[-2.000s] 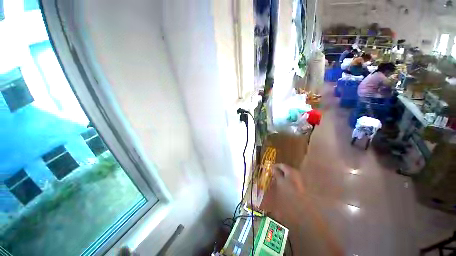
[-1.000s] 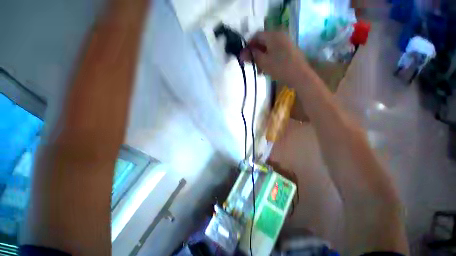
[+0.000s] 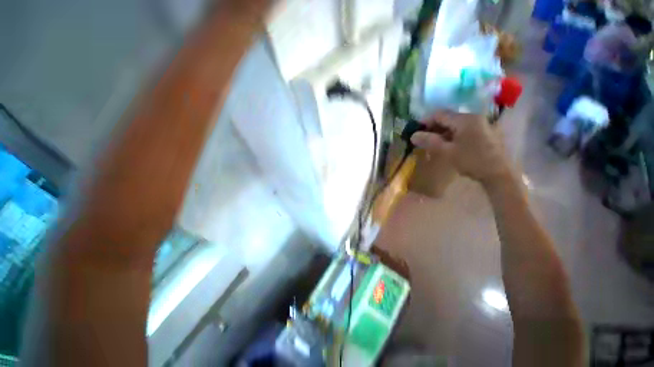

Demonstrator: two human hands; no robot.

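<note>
My right hand point(image 3: 459, 143) pinches a black plug point(image 3: 411, 131) at the end of a black cable, out in front of the wall. The cable runs down from the plug toward the machine. A second black plug point(image 3: 338, 89) sits at the white wall, with its cable arching down. My left forearm rises along the left side of the view; its hand is cut off by the top edge. The cream-white machine with a green panel point(image 3: 369, 335) and red display stands below, blurred, with a cable crossing it.
Yellow-orange stock point(image 3: 393, 193) lies behind the machine. A clear plastic bag point(image 3: 459, 72) and a red object point(image 3: 509, 92) are beyond my right hand. A window is at the left. A person point(image 3: 617, 46) sits at the upper right near a white-covered stool point(image 3: 584, 117).
My right hand has moved from the wall outlet to the right and down, carrying one black plug away. The other plug stays at the wall. The view has shifted slightly.
</note>
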